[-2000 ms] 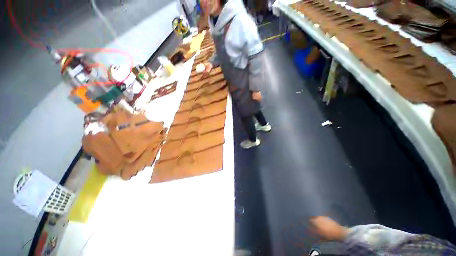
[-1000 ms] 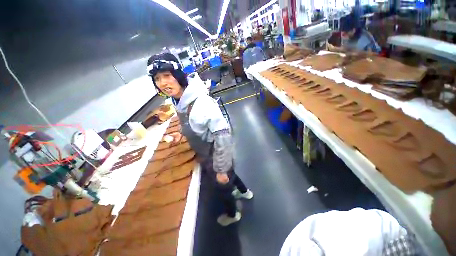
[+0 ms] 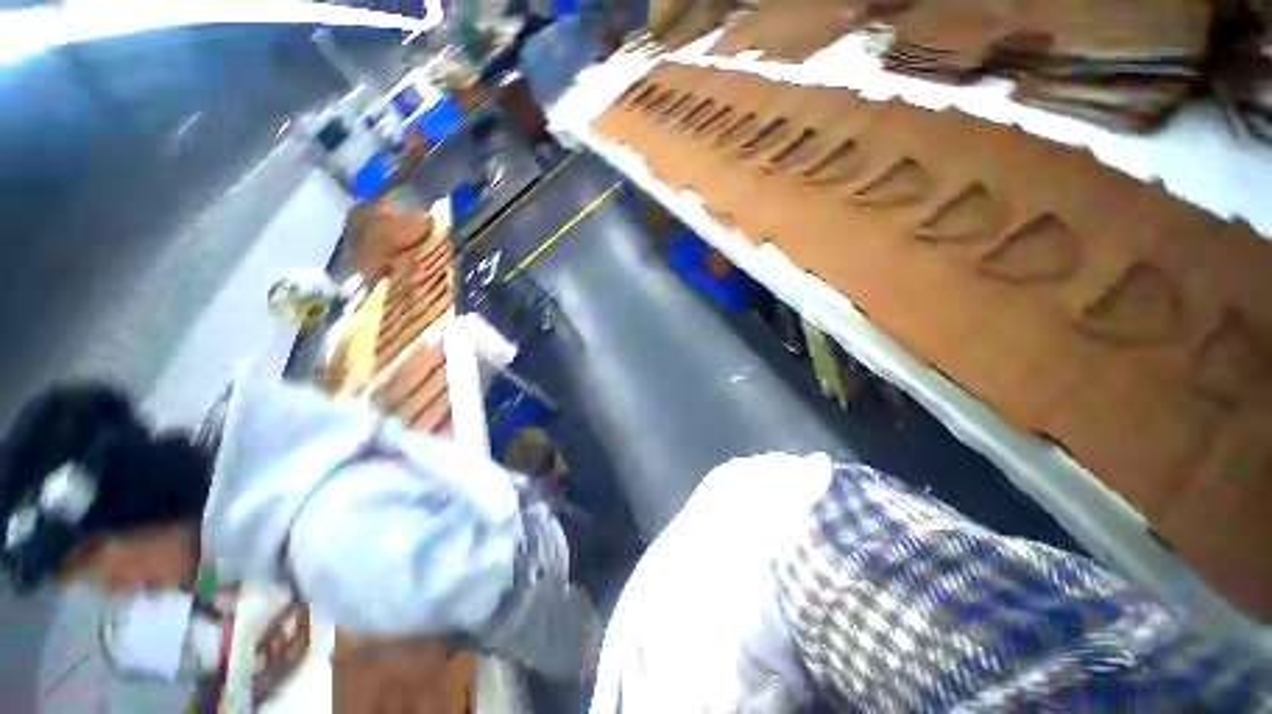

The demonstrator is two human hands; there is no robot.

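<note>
A long row of overlapping brown bag panels lies on the white-covered table at the right. Thin dark D-shaped handles lie on the panels in a line. More brown panels show at the bottom left, partly hidden by another person. Neither of my hands is in view. My sleeve, with white cloth and blue-white checks, fills the bottom right, and no hand shows at it.
Another person with a light sleeve leans close at the lower left. Stacked brown pieces lie at the top right. A dark grey aisle with a yellow line runs between the tables. Blue bins stand beneath the right table's edge.
The view has swung, and the other person is now much nearer, at lower left. My hand, seen two seconds ago at lower right, is out of view; my checked sleeve appears larger.
</note>
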